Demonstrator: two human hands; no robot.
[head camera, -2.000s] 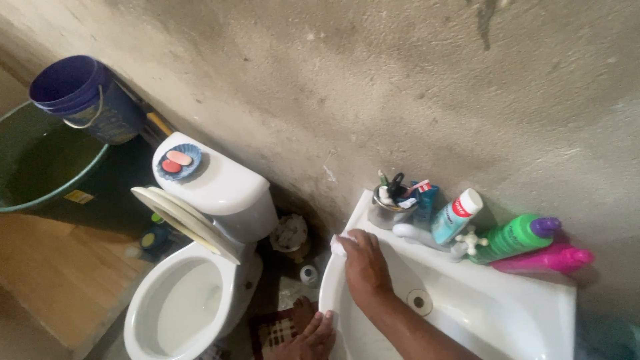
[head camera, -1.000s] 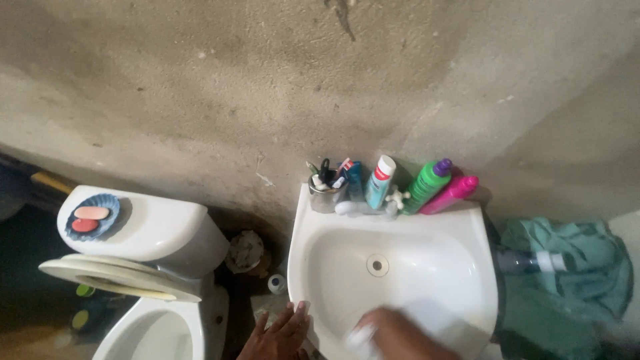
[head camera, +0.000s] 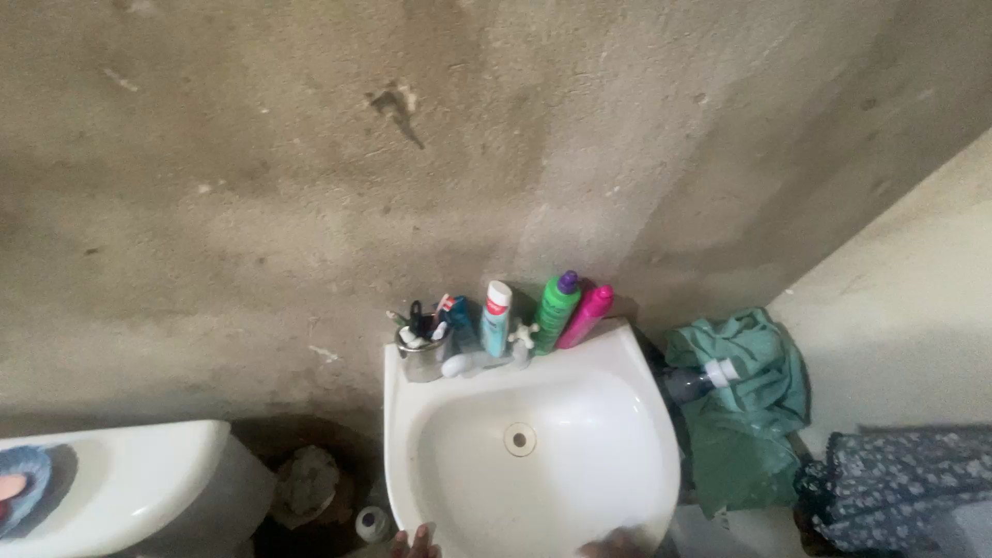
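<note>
A white washbasin (head camera: 535, 480) with a round drain (head camera: 519, 439) fills the lower middle of the view. At its front left rim, the fingertips of my left hand (head camera: 415, 542) touch the edge, apart and with nothing seen in them. My right hand (head camera: 618, 544) is blurred at the basin's front right, mostly cut off by the lower edge; whether it holds anything is hidden. Along the back ledge stand a metal cup (head camera: 423, 358) of toothbrushes, a blue and white tube (head camera: 496, 318), a green bottle (head camera: 556, 314), a pink bottle (head camera: 586, 318) and a tap (head camera: 484, 360).
Left of the basin is a white toilet cistern (head camera: 147, 480) with a blue soap dish (head camera: 29, 480) on it. Between them a small white container (head camera: 373, 525) sits low down. To the right lie a green cloth (head camera: 763, 380), a dark bottle with a white cap (head camera: 721, 373) and patterned fabric (head camera: 907, 480).
The view has swung right and up. My right hand has gone from the basin's back left corner to its front right. A white thing seen in it earlier is now out of sight.
</note>
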